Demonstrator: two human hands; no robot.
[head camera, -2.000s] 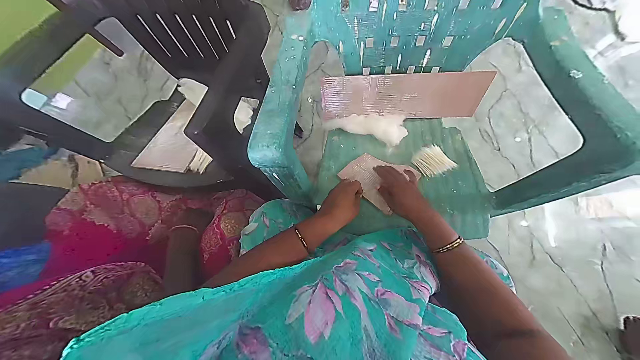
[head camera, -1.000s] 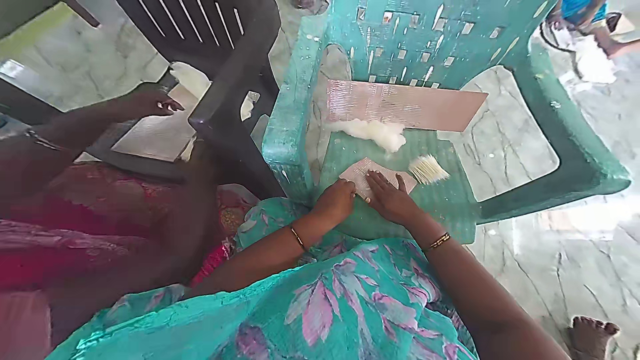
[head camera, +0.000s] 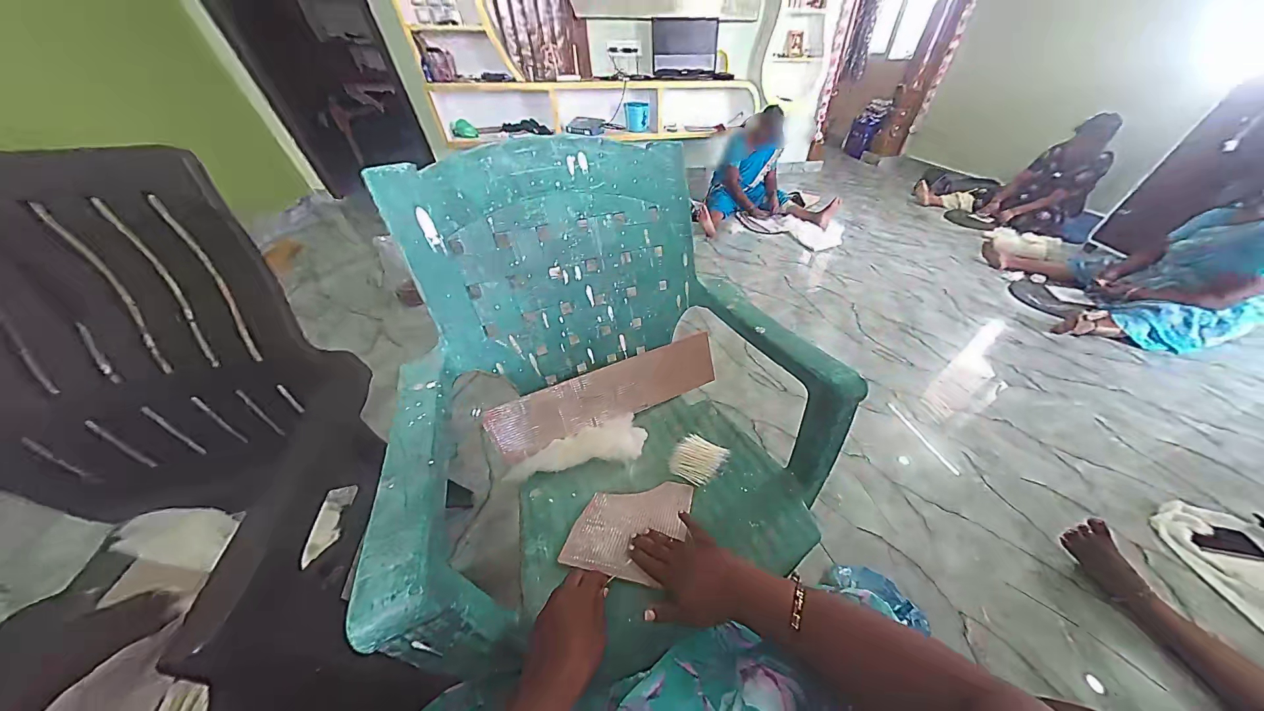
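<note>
On the seat of a green plastic armchair lies a small ribbed sheet. My left hand touches its lower edge with the fingertips. Spread over its right part, my right hand presses down with the fingers flat. Beyond the sheet are a tuft of white cotton and, to its right, a bundle of thin cotton wicks. A long brownish cardboard strip leans against the chair's backrest. Whether anything is under my right palm is hidden.
At the left stands a dark plastic chair with cotton on it and a person's hand beside it. Several people sit on the marble floor farther off. A bare foot is at the right.
The view has tilted up, showing the room. My right hand stays on the ribbed sheet, and my left hand remains at its near edge.
</note>
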